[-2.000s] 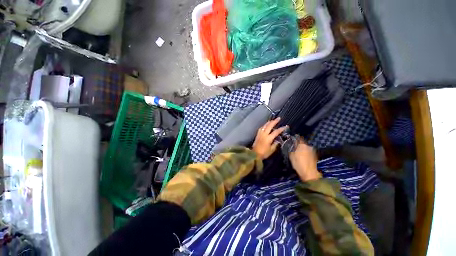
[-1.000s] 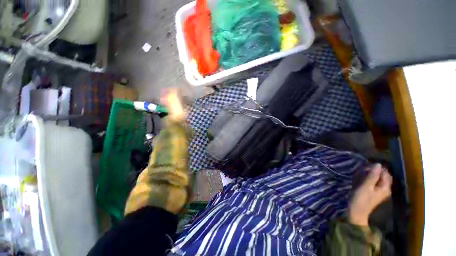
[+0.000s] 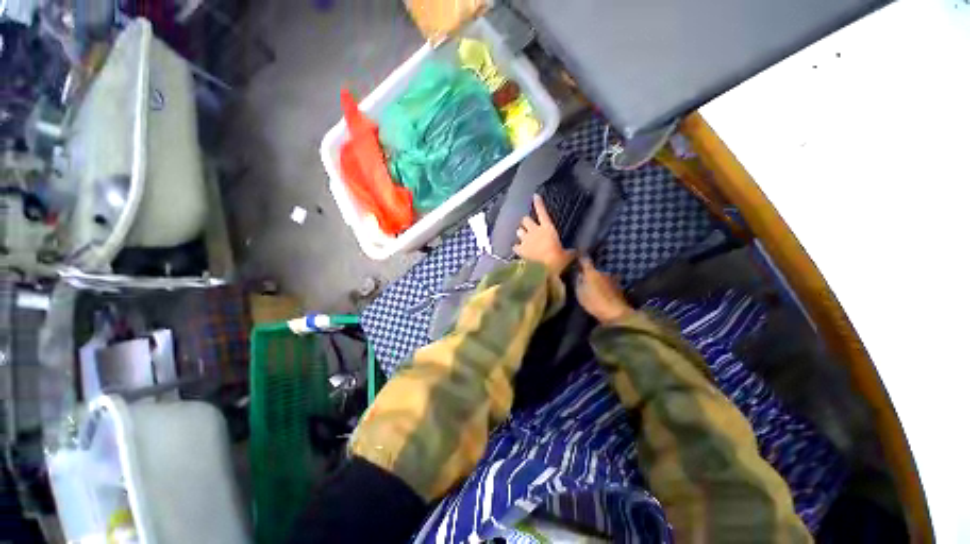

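A bundle of black and grey cut cloth pieces (image 3: 572,202) lies across my lap on blue-and-white checked cloth (image 3: 410,300). My left hand (image 3: 544,240) is on the bundle's black layers, index finger stretched out and the others bent on the cloth. My right hand (image 3: 601,292) is close beside it, fingertips at the bundle's near part and partly hidden by dark cloth. A white tag (image 3: 480,232) and thin pale cords show at the bundle's left side.
A white basket (image 3: 372,247) with red-orange, green and yellow things stands beyond the bundle. A green crate (image 3: 287,425) is at left. A dark grey side table (image 3: 681,53) and a white table with wooden edge (image 3: 851,191) are at upper right and right.
My left hand has come back from the crate side and my right hand from the far right, both onto the bundle. The pale cords no longer stretch across it. The view has turned.
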